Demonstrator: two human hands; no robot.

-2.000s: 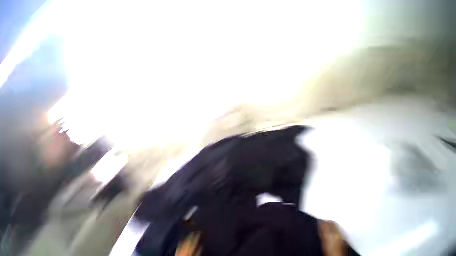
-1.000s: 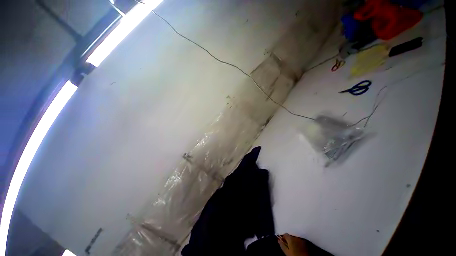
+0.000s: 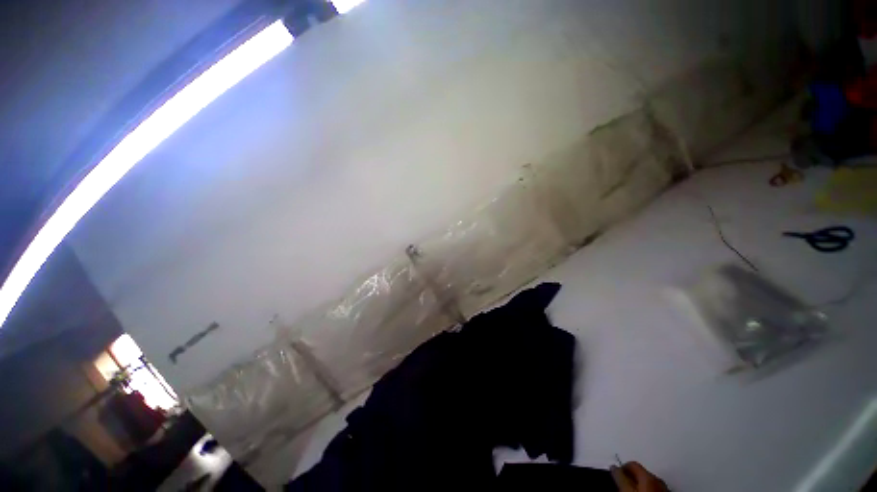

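Observation:
A dark jacket (image 3: 471,394) lies crumpled on the white table at the bottom middle of the head view, one corner pointing up and right. A small white patch shows between its folds near the bottom edge. My right hand (image 3: 639,478) is cut off by the bottom edge, at the right end of a dark fabric strip. Its fingers are bent and a thin dark tip sticks up at them; whether they grip the cloth or a tool is unclear. My left hand is not in the picture.
A clear plastic bag (image 3: 760,322) lies right of the jacket on the white table (image 3: 635,356). Beyond it are dark scissors (image 3: 822,238), small orange-handled scissors (image 3: 786,175), a yellow sheet (image 3: 851,190) and a red-and-blue bundle (image 3: 829,108). Plastic-covered padding (image 3: 385,288) runs along the wall.
The view has swung, so the table items sit further right and lower. My right hand sits further right at the bottom edge. The hand seen at lower left two seconds ago is out of view.

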